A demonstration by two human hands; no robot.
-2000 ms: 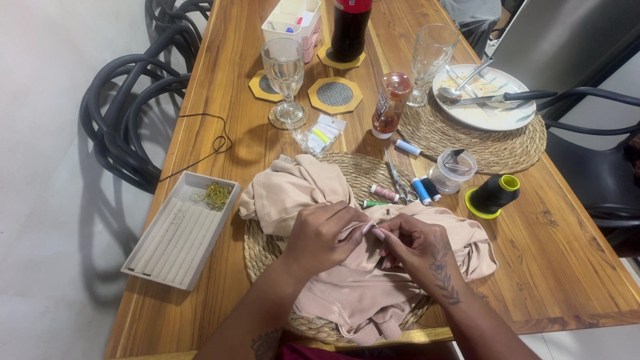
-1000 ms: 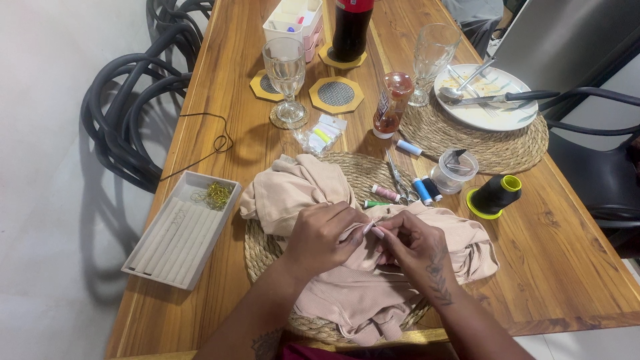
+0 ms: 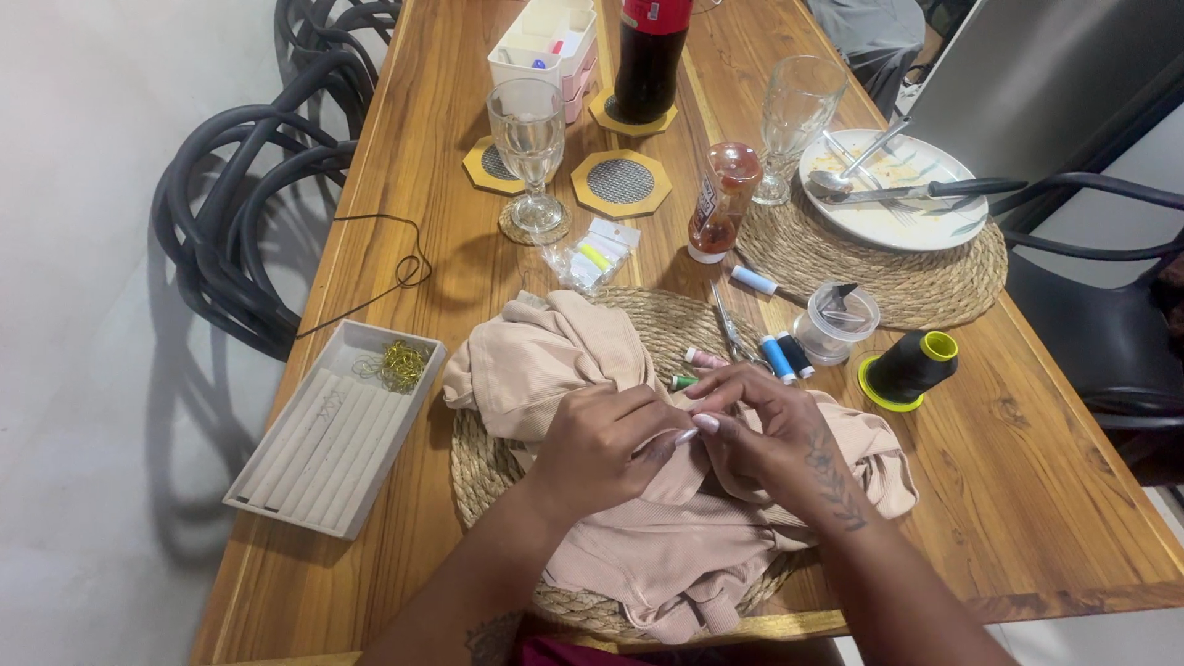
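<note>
Beige ribbed fabric [image 3: 657, 555] lies bunched on a round woven placemat [image 3: 481, 472]. My left hand [image 3: 606, 449] pinches a fold of it, thumb against fingers. Close beside, the fingertips of my right hand [image 3: 754, 425] meet at the same spot; whether they hold a needle or only fabric is too small to tell. Just beyond the hands lie small scissors [image 3: 731, 328], a pink thread spool [image 3: 707, 358], a green one [image 3: 683, 382], a blue one [image 3: 777, 359] and a dark one [image 3: 795, 354]. A black thread cone [image 3: 911, 370] stands to the right.
A grey tray [image 3: 338, 430] with gold-coloured pins is at the left. Farther back are a stemmed glass [image 3: 527, 139], a sauce bottle [image 3: 724, 203], a cola bottle [image 3: 652, 55] and a used plate [image 3: 897, 222] with cutlery. A clear plastic tub [image 3: 835, 324] stands near the spools.
The fingers of my right hand have shifted slightly at the pinched fold and are more raised and spread. My left hand stays on the fabric.
</note>
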